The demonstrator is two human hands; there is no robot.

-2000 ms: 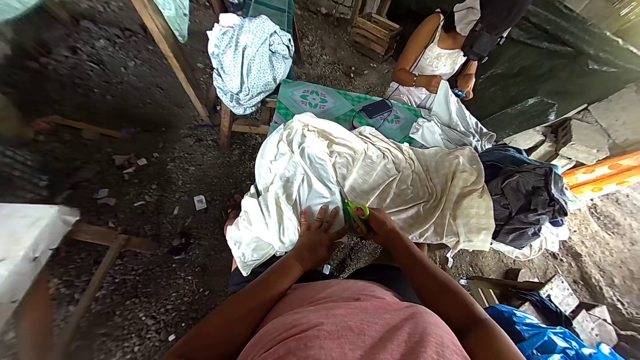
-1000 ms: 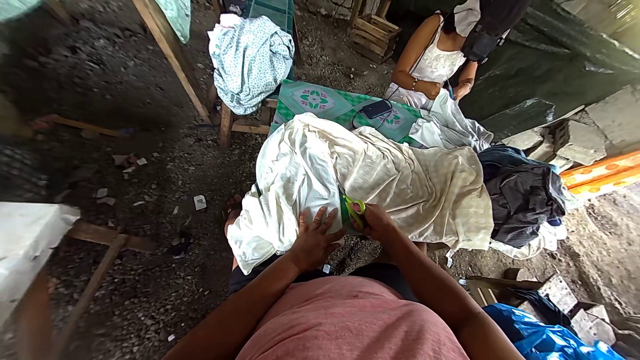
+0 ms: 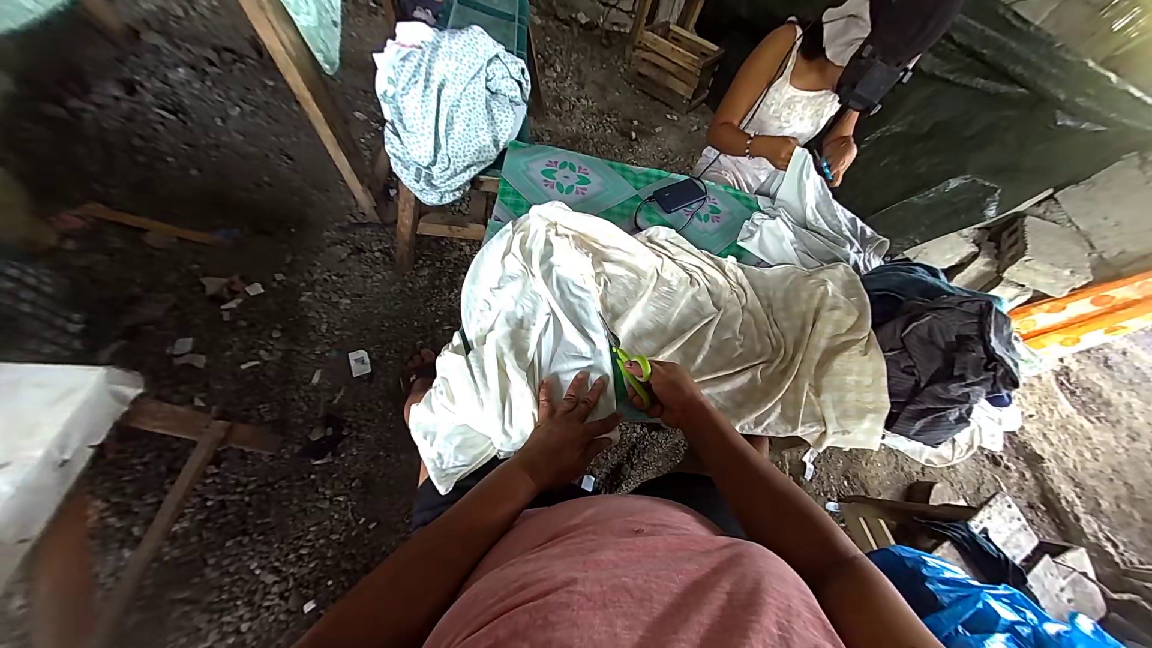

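Note:
White and cream cloth (image 3: 783,360) lies in folds over a table with a green patterned cover (image 3: 585,175). My left hand (image 3: 571,427) rests flat on the white part of the cloth, its fingers spread. Just to its right, my right hand (image 3: 670,391) grips scissors with yellow-green handles (image 3: 633,371). The scissors point away from me, at a gap in the cloth where a strip of green shows. Their blades are partly hidden by the cloth's edge.
Across the table a person (image 3: 792,108) handles pale cloth (image 3: 814,220). A black phone-like device (image 3: 679,194) with a cable lies on the cover. Dark clothes (image 3: 945,360) are heaped at the right end. A bundle of patterned fabric (image 3: 454,108) sits at the back left.
The other person's hands have shifted slightly at the pale cloth. My right hand and the scissors have moved only a little; my left hand stays flat on the cloth.

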